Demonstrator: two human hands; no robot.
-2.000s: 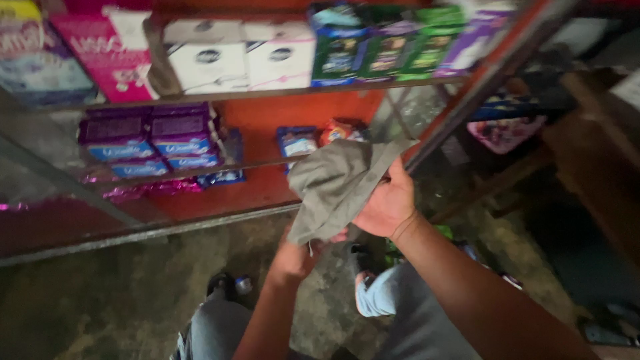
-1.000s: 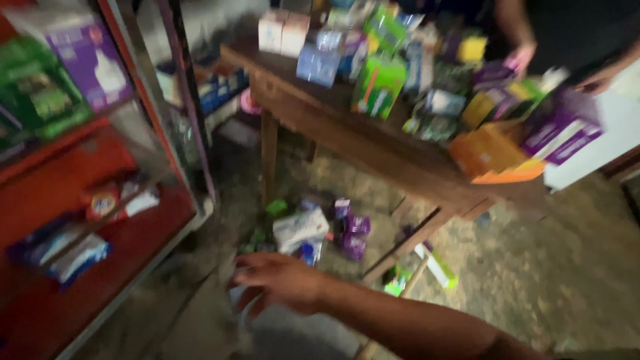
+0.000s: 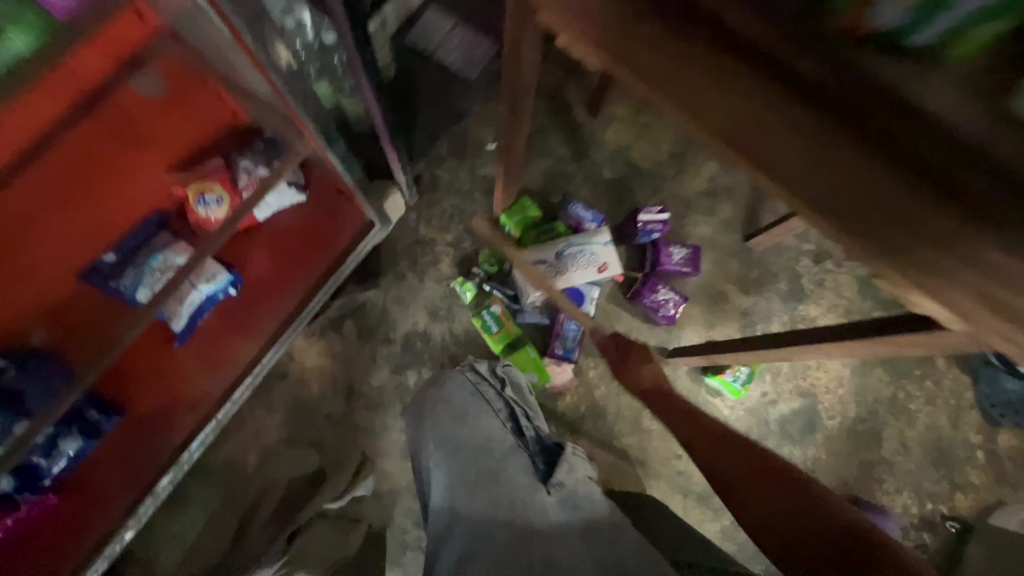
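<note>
My right hand (image 3: 632,364) is closed near the end of a wooden bar (image 3: 532,276), apparently gripping it; blur hides the fingers. The bar crosses over packages on the floor. Beneath and around it lie a white box (image 3: 580,258), green packets (image 3: 496,324), a blue and purple pack (image 3: 566,334) and several purple packs (image 3: 660,300). My bent knee in grey jeans (image 3: 488,448) is just below the pile. My left hand is out of view.
A red shelf (image 3: 264,352) with detergent packets (image 3: 210,200) stands at left. The wooden table (image 3: 720,144) rises at upper right, its crossbar (image 3: 832,348) near my right forearm. Another green packet (image 3: 730,380) lies on the floor below that crossbar.
The hand that was apart from things one second ago is now at the wooden bar. The cloth held two seconds ago is no longer in view. The view has dropped toward the floor.
</note>
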